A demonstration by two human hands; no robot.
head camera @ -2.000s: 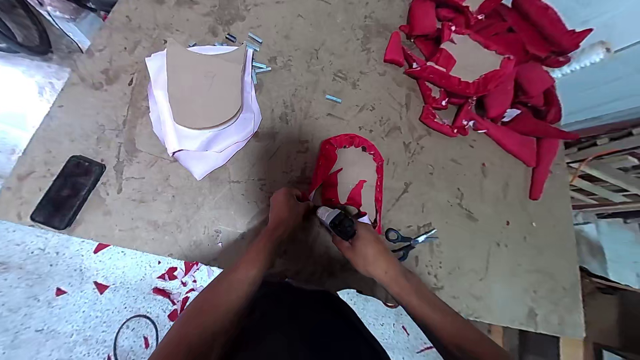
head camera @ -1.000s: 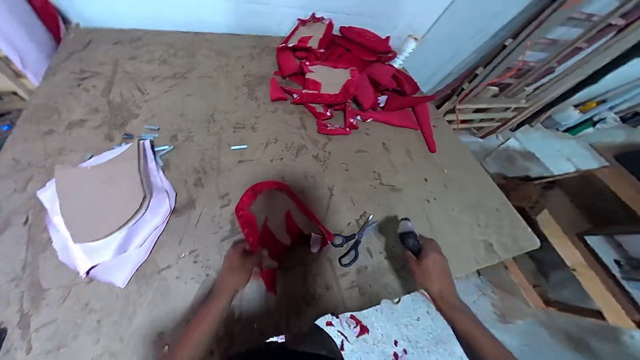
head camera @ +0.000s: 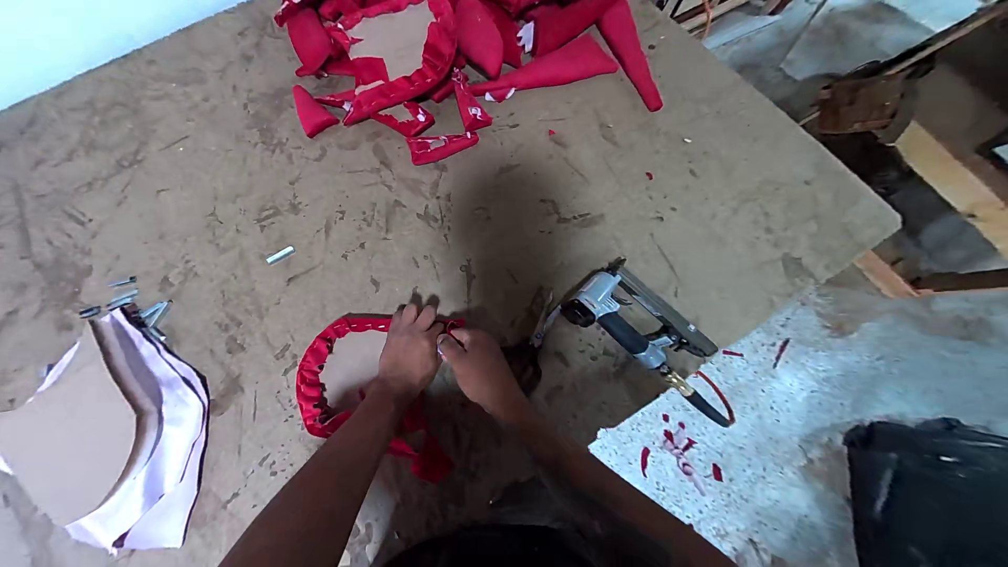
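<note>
A board panel with red fabric folded over its rim (head camera: 315, 378) lies on the worktable, its tan middle showing. My left hand (head camera: 409, 350) presses on the panel's upper right part. Against it, my right hand (head camera: 476, 366) pinches the red fabric at the panel's corner between thumb and finger. Loose red fabric (head camera: 429, 457) hangs below my hands. Scissors (head camera: 539, 323) lie just right of my right hand, their handles partly in shadow. Farther right rests a pneumatic staple gun (head camera: 638, 323), its hose running off the table edge.
Red covered pieces (head camera: 551, 71) are heaped at the far side. Tan board panels (head camera: 63, 433) on white fabric lie at the left, beside staple strips (head camera: 142, 307). Another staple strip (head camera: 280, 255) lies mid-table. Red scraps (head camera: 681, 449) dot the floor near a black plastic bag (head camera: 929, 488).
The right hand held a dark tool one second ago; now it pinches the fabric beside the left hand, and the staple gun lies on the table. The view has shifted.
</note>
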